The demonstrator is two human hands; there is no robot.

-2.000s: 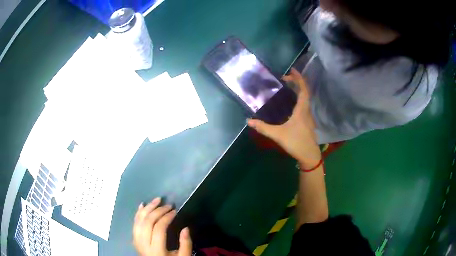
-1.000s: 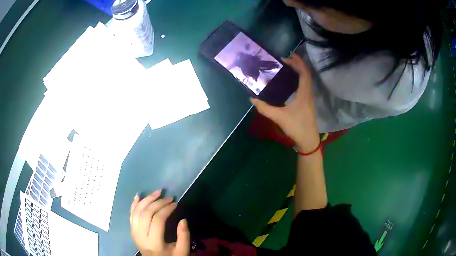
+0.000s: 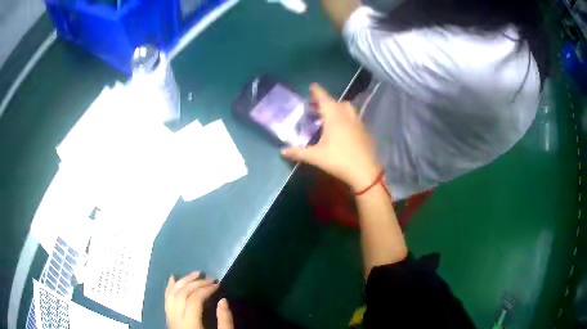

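Observation:
A black smartphone (image 3: 278, 114) with a lit screen is over the green bench near its edge. My right hand (image 3: 338, 138), with a red cord on the wrist, grips the phone's near end between thumb and fingers. The phone is somewhat blurred, and whether it touches the bench cannot be told. My left hand (image 3: 193, 302) rests at the bench edge at the bottom, fingers apart and curved, holding nothing visible; the picture's edge cuts it off.
White paper sheets (image 3: 122, 167) lie at left, with a small-symbol sheet (image 3: 116, 263) and label sheets (image 3: 63, 263) below. A dispenser bottle (image 3: 158, 87) stands beside a blue bin (image 3: 103, 29). A person in a pale top (image 3: 444, 109) is at upper right, near a red stool (image 3: 335, 205).
My right hand and the phone have shifted left and the phone sits lower in view. More of the blue bin shows. The other person's arm now reaches over the bench at the top.

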